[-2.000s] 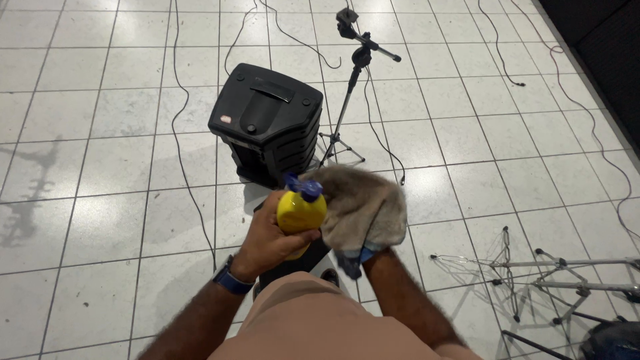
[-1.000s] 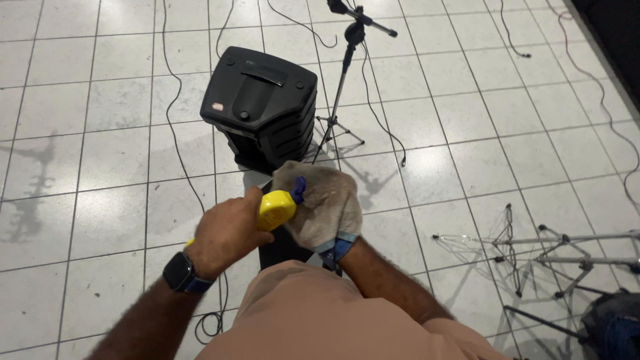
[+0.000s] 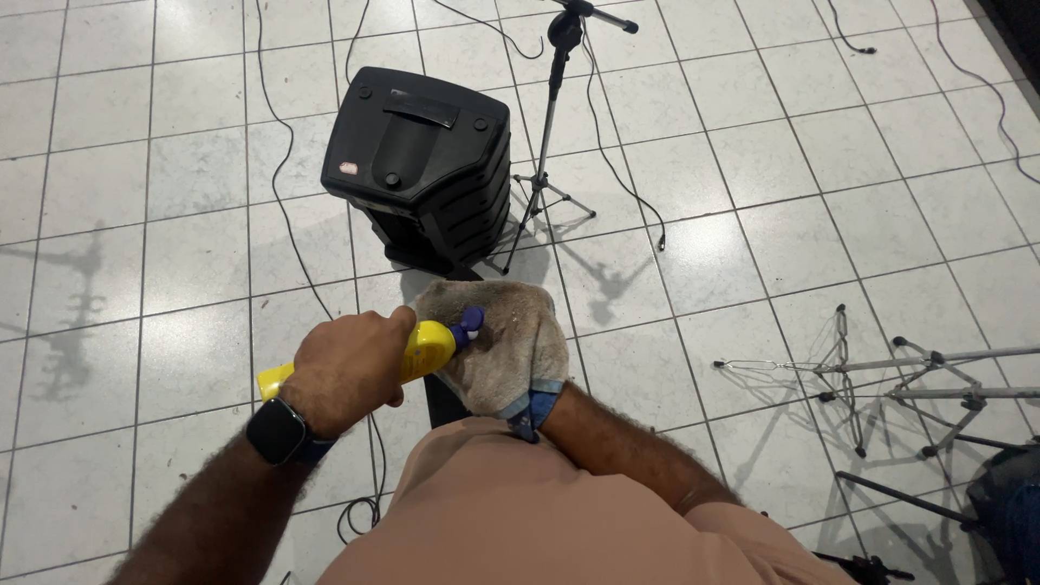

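My left hand (image 3: 349, 366), with a smartwatch on its wrist, is closed around a yellow plastic bottle (image 3: 429, 351). The bottle is tipped to the right, and its open blue cap (image 3: 468, 327) is over the cloth. A beige-grey cloth (image 3: 508, 341) with a blue edge covers my right hand (image 3: 552, 406), whose fingers are hidden under it; only the skin near the wrist shows. The bottle's tip is at or just above the cloth; whether they touch cannot be told.
A black loudspeaker (image 3: 422, 154) stands on the tiled floor ahead, beside a microphone stand (image 3: 546, 138). Cables (image 3: 280, 175) lie across the tiles. Folded metal stands (image 3: 877, 370) lie at the right, near a dark blue object (image 3: 1007, 508) at the lower right edge.
The bottle, more upright two seconds ago, has tipped toward the cloth. The cloth has spread out flatter over my right hand.
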